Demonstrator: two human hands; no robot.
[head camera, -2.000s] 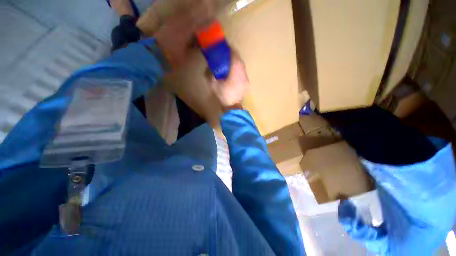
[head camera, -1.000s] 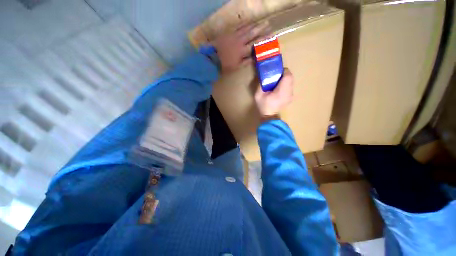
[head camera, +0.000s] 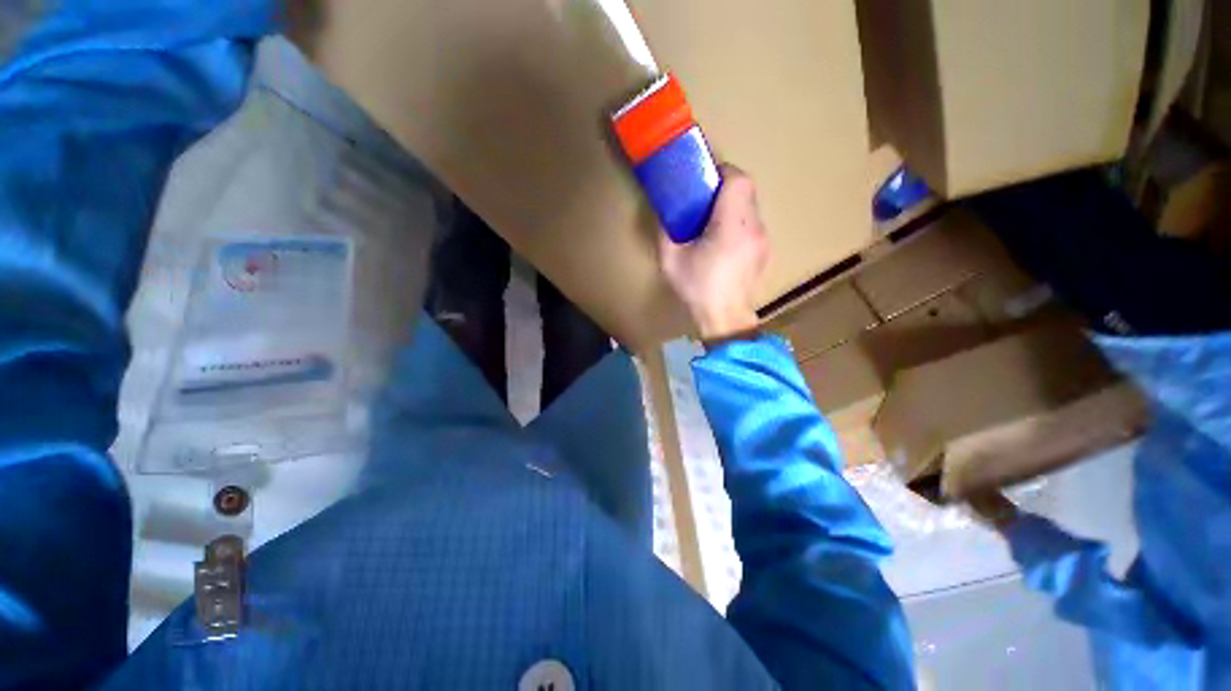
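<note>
My right hand (head camera: 721, 257) is closed around the tape dispenser (head camera: 671, 155), blue with an orange-red end, over a large tan carton (head camera: 513, 149). A shiny strip of packing tape (head camera: 624, 34) runs from the dispenser's orange-red end up along the carton to the top edge. My left sleeve (head camera: 81, 297) fills the left side and reaches the top edge; my left hand is not visible. The ID badge (head camera: 267, 324) hangs over my chest at the left.
Another large carton (head camera: 1033, 88) stands to the right, with a blue object (head camera: 898, 193) in the gap between. At the lower right, a co-worker's blue sleeve (head camera: 1080, 581) reaches to a smaller brown box (head camera: 1040, 432). More cartons (head camera: 864, 317) lie below the gap.
My left hand has gone from beside the dispenser out of view at upper left. The dispenser stays in my right hand, tilted differently, and a shiny tape strip shows above it.
</note>
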